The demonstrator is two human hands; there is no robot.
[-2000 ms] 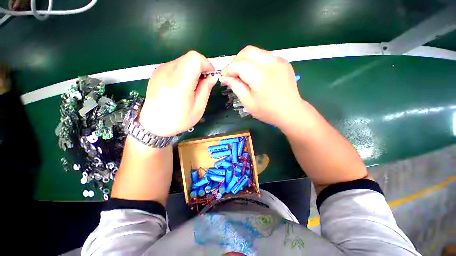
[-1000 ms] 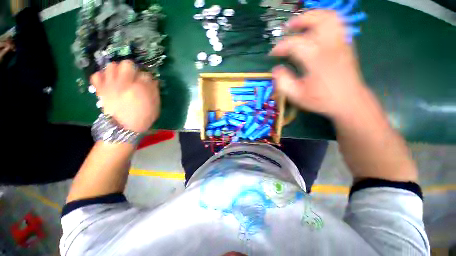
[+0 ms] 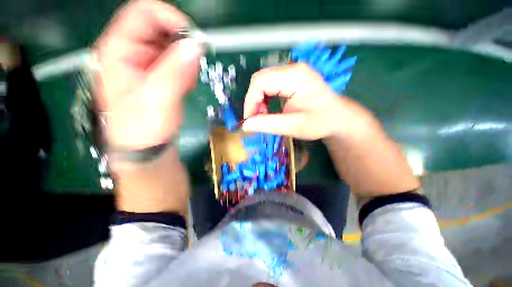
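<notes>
My left hand [image 3: 143, 84] is raised at the upper left, blurred, with a small thin grey piece, perhaps a circuit board, between thumb and fingers. My right hand [image 3: 303, 106] pinches thin red leads at its fingertips. A blue battery [image 3: 230, 117] hangs from these leads, just above the far edge of the tan box [image 3: 213, 162]. More blue batteries [image 3: 261, 170] with red leads lie loose in the box.
Small white pieces [image 3: 218, 77] lie mid-bench. A group of blue batteries [image 3: 328, 63] lies beyond my right hand. The heap of boards [image 3: 82, 116] is mostly hidden behind my left arm. A dark-clothed person [image 3: 22, 134] is at the left.
My left hand has risen from the heap with a small piece. My right hand has moved left and now holds a battery by its leads. The view has shifted.
</notes>
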